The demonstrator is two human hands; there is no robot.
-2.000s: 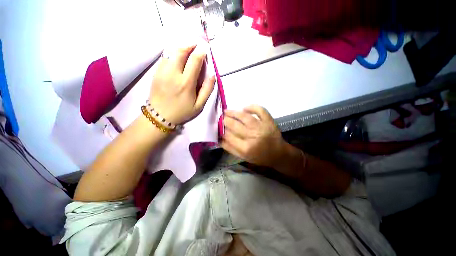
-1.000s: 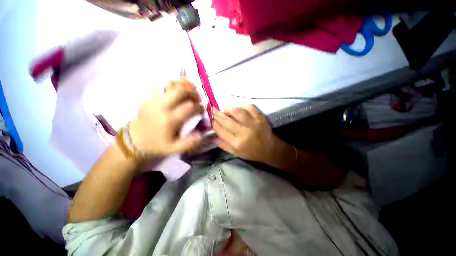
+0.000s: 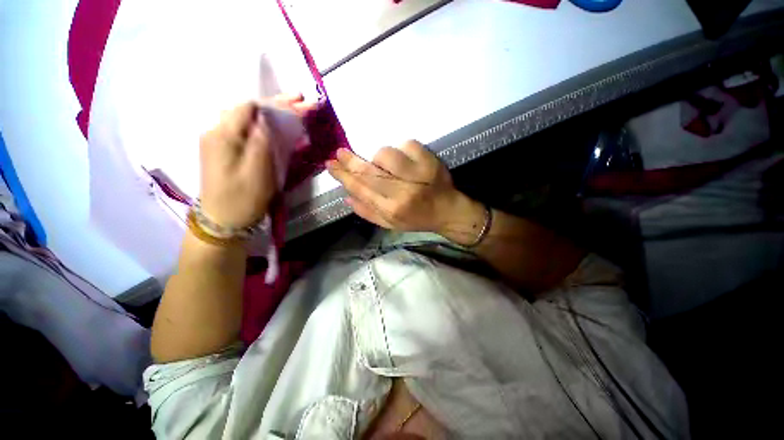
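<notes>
A large garment panel (image 3: 193, 94), pale pink-white with magenta on its other side, lies over the white table. My left hand (image 3: 236, 163) is closed on a folded-back part of the panel and lifts it, so magenta cloth (image 3: 322, 137) shows between my hands. My right hand (image 3: 400, 185) has its fingertips on the corner of that magenta cloth at the table's front edge. A narrow magenta seam edge (image 3: 301, 39) runs from there up to the top of the picture. Thin dark thread lies across my right fingers. The needle area is out of view.
The grey ruler-marked table edge (image 3: 550, 103) runs across to the right. Blue scissor handles (image 3: 595, 3) and a dark flat object (image 3: 718, 13) are cut off at the top right. A blue strip (image 3: 19, 193) and pale bundle (image 3: 69, 301) are at left. A pale box holds magenta scraps at right.
The view has tipped down, and the machine parts have left the top of the picture. My left hand has folded the panel's near part back, showing its magenta side. My right hand remains at the seam edge.
</notes>
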